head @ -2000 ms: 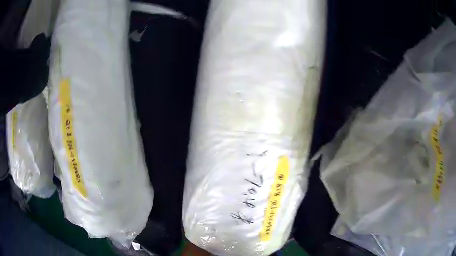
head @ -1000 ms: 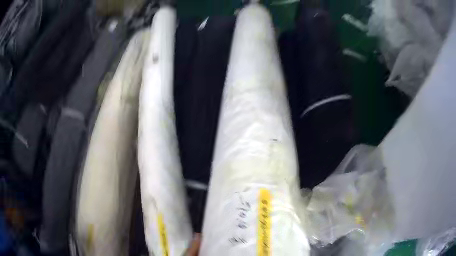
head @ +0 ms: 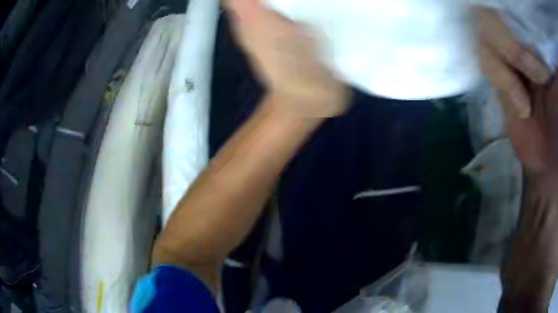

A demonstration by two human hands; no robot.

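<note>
A white fabric roll (head: 391, 49) is close to the camera at the top, its rounded near end blurred and its far part cut off by the frame. My left hand (head: 293, 61) is blurred and presses on the roll's left side, with its fingertips partly cut off at the top edge. My right hand (head: 514, 73) is at the roll's right side, beside crinkled clear plastic (head: 526, 18). The hands hold the roll between them; the exact finger grip is blurred.
A narrow white roll (head: 186, 110) and a cream wrapped roll (head: 122, 165) lie at left, beside grey rolls (head: 61, 183). Black rolls (head: 355, 232) lie below my hands, one with a pale tie. Green floor (head: 450, 171) and plastic wrapping (head: 391, 293) show at right and bottom.
The large white roll has moved up and closer to the camera, uncovering black rolls beneath. Both my hands and forearms have come into view at its sides.
</note>
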